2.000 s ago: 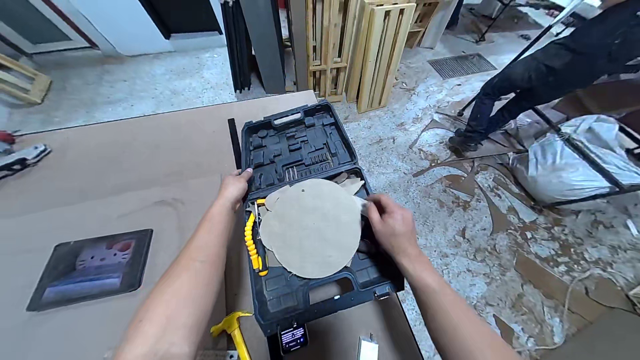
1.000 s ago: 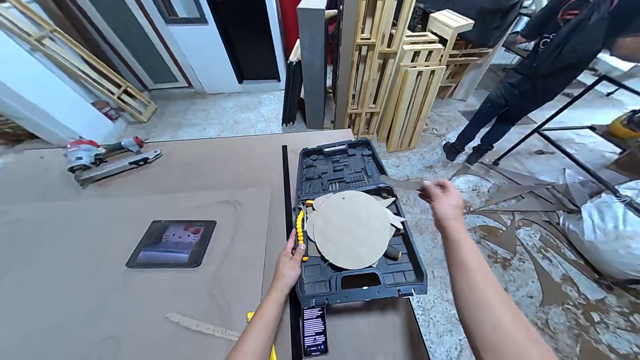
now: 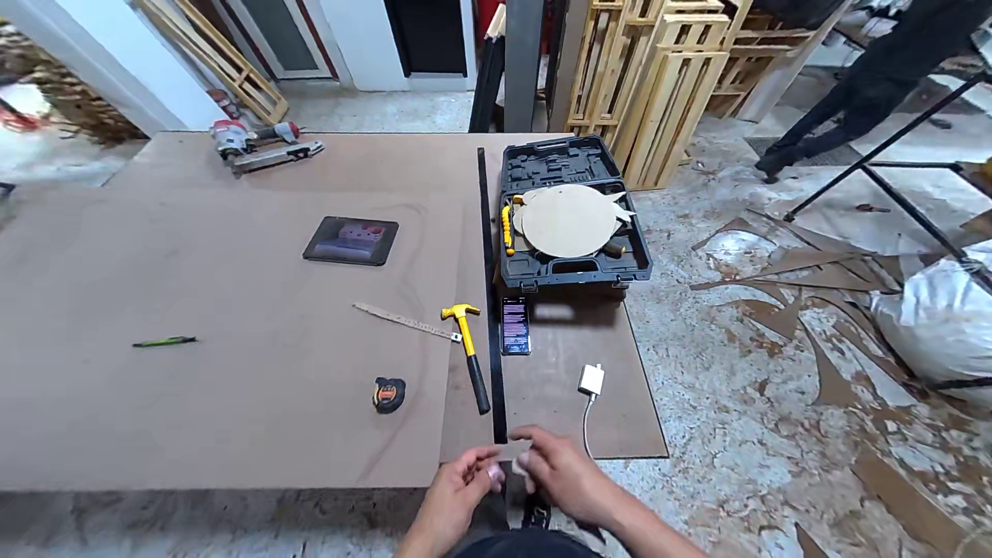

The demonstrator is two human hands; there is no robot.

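At the near table edge, my left hand (image 3: 465,490) and my right hand (image 3: 564,474) are close together, with a small thin pale piece (image 3: 513,449) between their fingertips; its kind is unclear. Beyond them lie a yellow claw hammer with a black grip (image 3: 470,356), a tape measure (image 3: 388,394), a pale measuring strip (image 3: 404,321), a phone (image 3: 515,325) and a white charger with a cable (image 3: 591,380). Farther off, an open black tool case (image 3: 575,277) holds a round pale board (image 3: 570,221) on top of other cut pieces, beside a yellow coiled hose (image 3: 508,230).
A tablet (image 3: 351,241), a green pen (image 3: 164,341) and a pneumatic nailer (image 3: 260,145) lie on the board-covered table (image 3: 256,426). A black bar (image 3: 490,310) runs along it. Right, offcuts (image 3: 833,372) litter the floor near a white sack (image 3: 942,333); a person (image 3: 864,93) stands beyond.
Both hands have left the tool case and come back to the near edge. My right hand, earlier out over the floor side, is now beside my left. The view has drawn back.
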